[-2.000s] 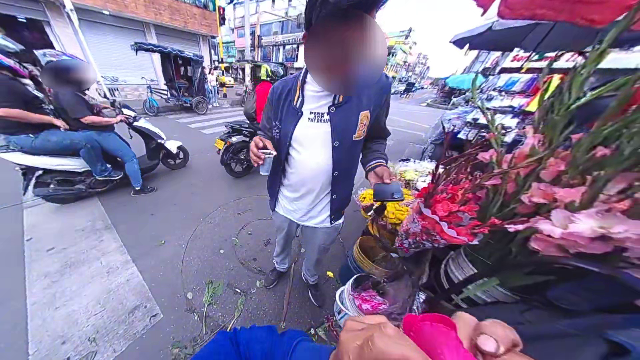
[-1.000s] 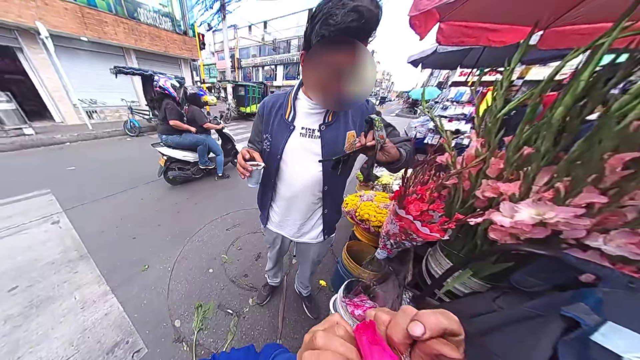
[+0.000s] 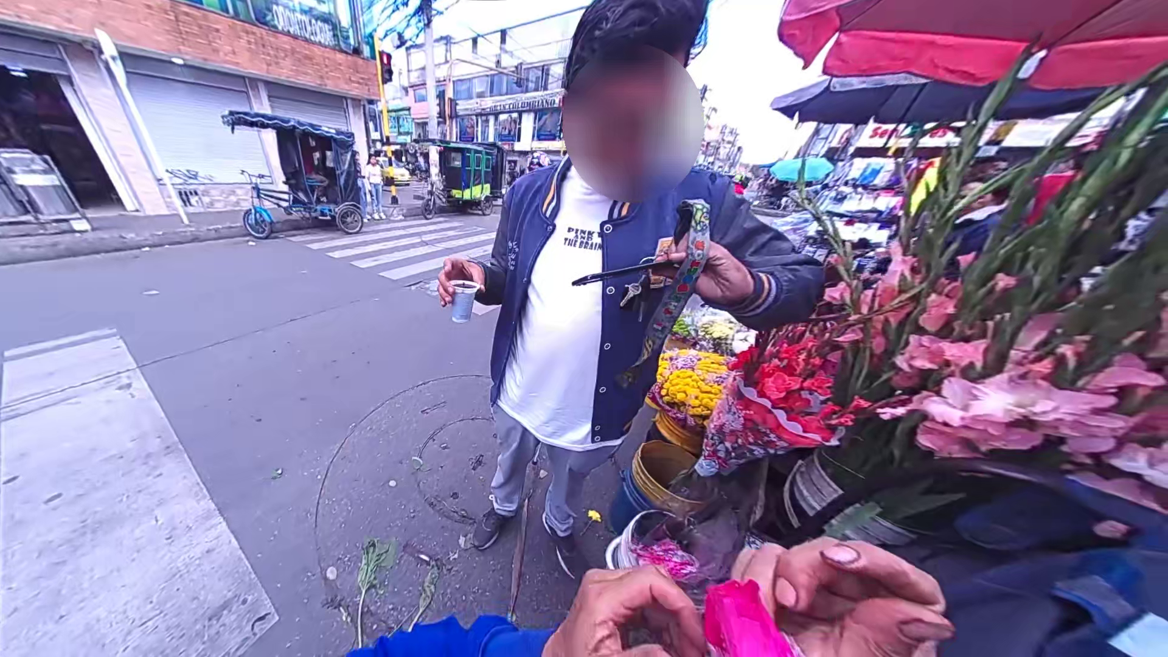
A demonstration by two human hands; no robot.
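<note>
Low at the bottom of the head view, my left hand (image 3: 630, 613) and my right hand (image 3: 853, 589) meet around a piece of bright pink material (image 3: 741, 620), thin and crumpled. The left fingers touch its left side, and the right thumb and fingers are at its right side. Its lower part is cut off by the frame edge. Just beyond my hands stands a white bucket (image 3: 625, 547) with pink petals or wrapping (image 3: 669, 557) inside. To the right, pink gladioli (image 3: 1004, 401) rise above dark cloth (image 3: 1049, 547).
Facing me, a person in a varsity jacket (image 3: 534, 246) holds a plastic cup (image 3: 464, 301) and a lanyard (image 3: 680, 283) with keys. Yellow flowers (image 3: 691, 383), a wrapped red bouquet (image 3: 776, 401) and a yellow bucket (image 3: 664, 474) stand beside them. A pedicab (image 3: 306, 173) is across the street.
The person opposite has raised the hand with the lanyard and keys. The motorcycle with two riders has left the view. My hands stay together at the pink material.
</note>
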